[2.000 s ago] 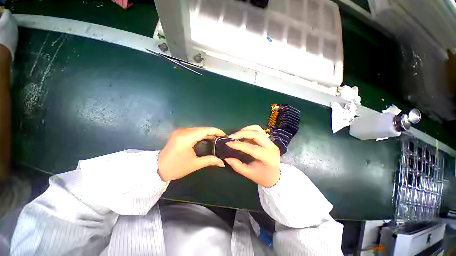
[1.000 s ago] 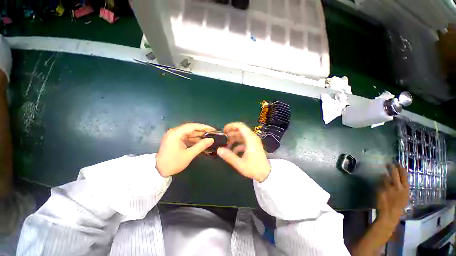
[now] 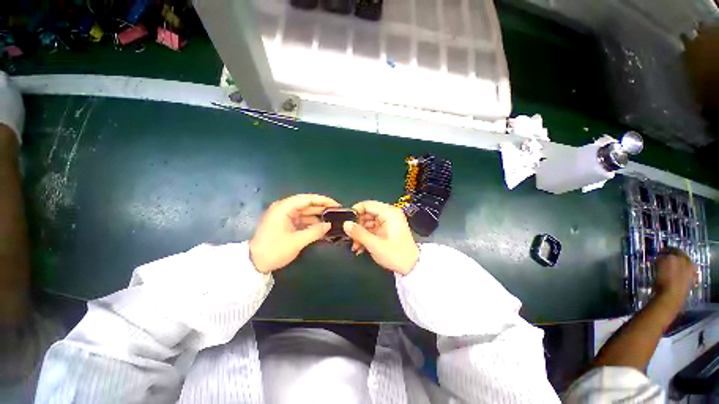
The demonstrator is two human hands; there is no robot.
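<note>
My left hand (image 3: 290, 233) and my right hand (image 3: 382, 235) hold a dark watch head (image 3: 339, 221) between them, low over the bench. Both thumbs press on its black face; its far edge is silvery. The fingers hide its sides and underside. A row of screen assemblies (image 3: 430, 189), an overlapping dark stack with orange-gold tails on its left side, lies just beyond and right of my right hand. A watch case (image 3: 545, 250) with a silvery rim lies alone on the mat further right.
A neighbour's hand (image 3: 674, 276) is over the clear pocket tray (image 3: 637, 272) at right. A white bottle (image 3: 569, 167) and wipes (image 3: 520, 162) stand near the rail. Tweezers (image 3: 264, 117) lie left of the white blister tray (image 3: 386, 75). Binder clips (image 3: 169, 37) lie at upper left.
A watch case has appeared on the mat at right, and the neighbour's hand has come in and moved onto the pocket tray. My hands have turned the watch head face up; my right fingers have closed in on it.
</note>
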